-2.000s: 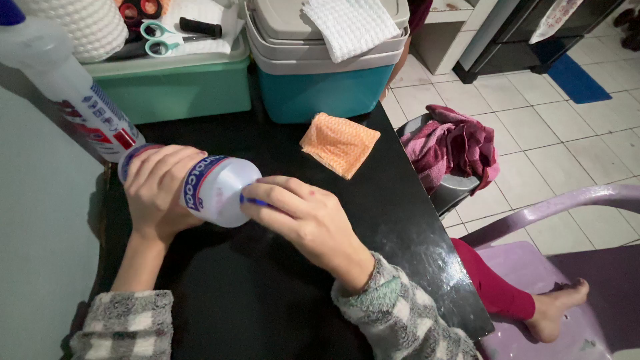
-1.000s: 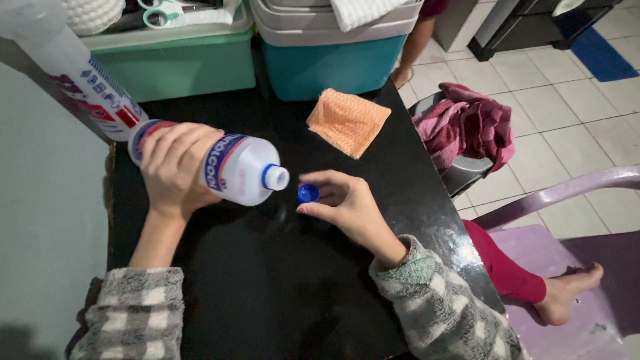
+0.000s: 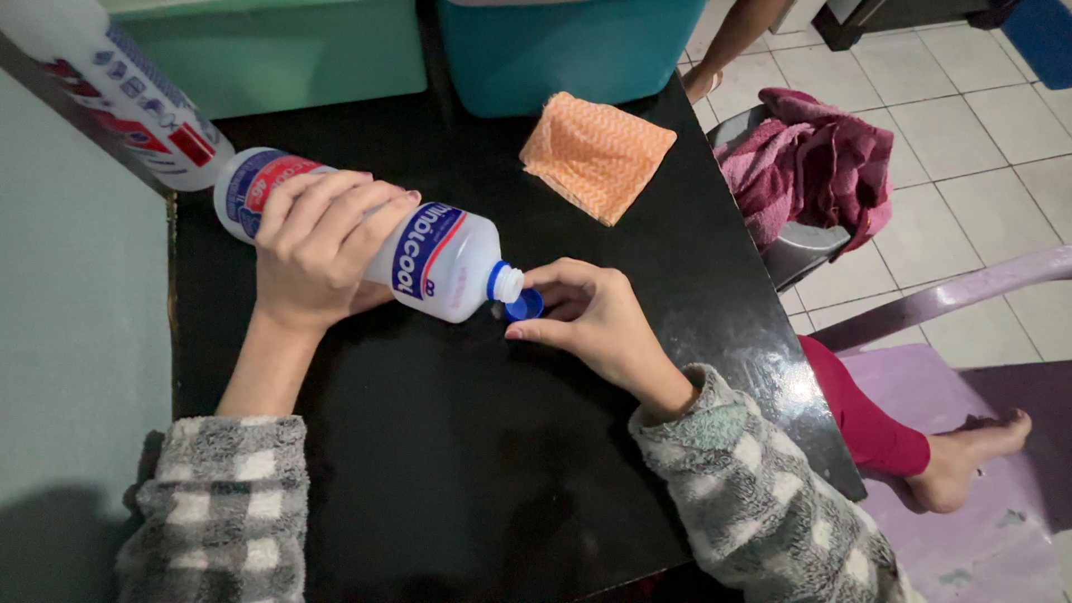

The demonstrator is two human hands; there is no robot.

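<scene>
My left hand (image 3: 322,251) is wrapped around the middle of a white plastic alcohol bottle (image 3: 465,260), which lies tilted over the black table with its uncapped neck toward the right. Between the thumb and fingers of my right hand (image 3: 578,310) is a blue screw cap (image 3: 525,306), its hollow side showing, just below and beside the bottle's mouth. Whether cap and neck touch, I cannot tell. An orange cloth (image 3: 599,155) lies folded on the table behind my right hand.
A taller white bottle (image 3: 126,100) stands at the back left, by the wall. Green (image 3: 276,59) and teal (image 3: 569,50) containers line the back of the black table (image 3: 419,486). Right of it are a bin with dark pink towels (image 3: 812,167), a lilac chair (image 3: 930,385) and another person's foot (image 3: 963,461).
The blue cap, on the bottle's neck two seconds ago, has come off and is in my right hand. Since one second ago, that hand has brought it close to the bottle's mouth.
</scene>
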